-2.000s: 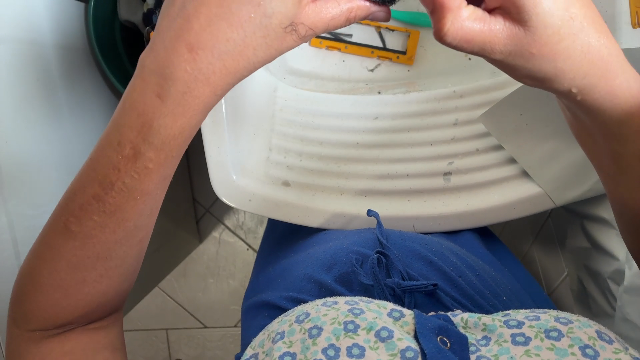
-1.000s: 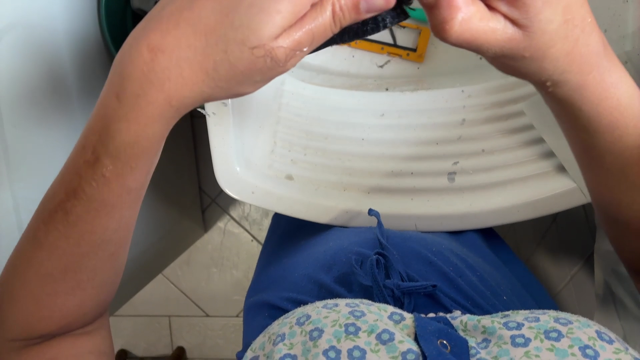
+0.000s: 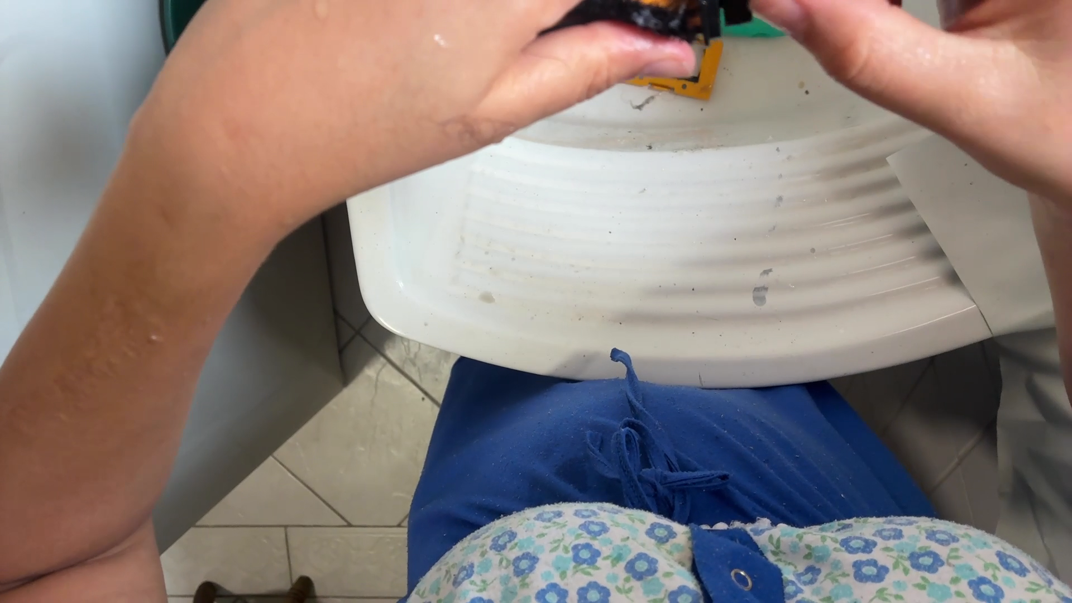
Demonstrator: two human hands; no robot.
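Note:
At the top of the head view, my left hand [image 3: 469, 75] is closed on a black part [image 3: 641, 15] with some orange on it, the thumb along its lower edge. My right hand [image 3: 904, 75] is beside the part's right end, its thumb near it; the fingers are cut off by the frame, so whether it grips anything is unclear. Below and behind my left thumb, an orange plastic frame [image 3: 708, 79] lies in the white ridged washbasin [image 3: 653, 243]. A green thing [image 3: 751, 28] shows between the hands.
A grey-white cabinet or appliance side [image 3: 251, 394] stands at left, with a dark green container [image 3: 177, 21] at the top. A pale sheet [image 3: 971, 226] covers the basin's right edge. Below are the tiled floor [image 3: 360, 444] and dark wooden-looking ends [image 3: 297, 589] at the bottom left.
More of the black part shows between my hands than two seconds ago. My right hand has turned and opened out from a closer curl.

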